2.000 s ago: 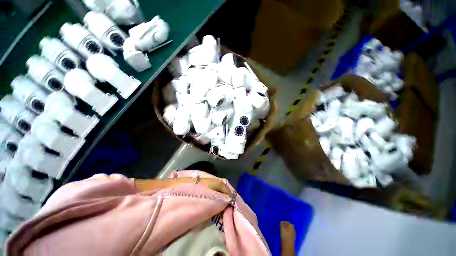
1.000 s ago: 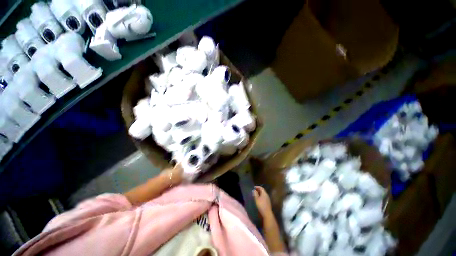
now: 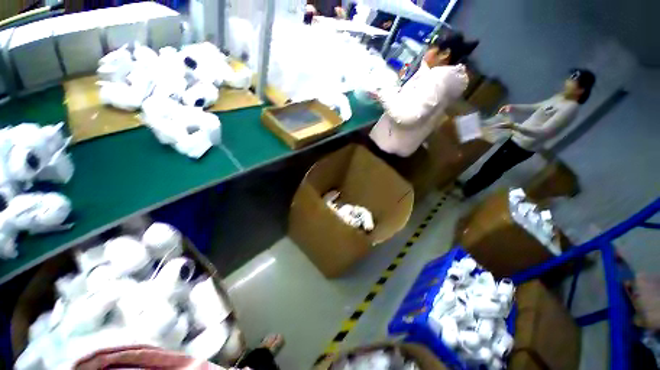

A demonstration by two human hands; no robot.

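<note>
A deep brown carton (image 3: 217, 285) at the lower left is heaped with white cameras (image 3: 119, 289). The pink sleeve or garment edge (image 3: 145, 358) of the wearer shows below it, at the bottom edge. A small blurred patch of skin, apparently the fingers of my right hand (image 3: 273, 342), shows just right of this carton; the rest is hidden or cut off, and I cannot tell if it holds anything. My left hand is not in view.
The green bench (image 3: 174, 177) carries white cameras, a cardboard sheet (image 3: 83, 119) and an open shallow carton (image 3: 289, 137). A deep carton (image 3: 318, 238) with a few white parts stands beyond. A blue crate (image 3: 412, 318) is at lower right. Two people (image 3: 427, 101) stand behind.
The view has swung up and along the bench, so the camera-filled carton now lies lower left. My left hand, earlier at that carton's near rim, is out of view.
</note>
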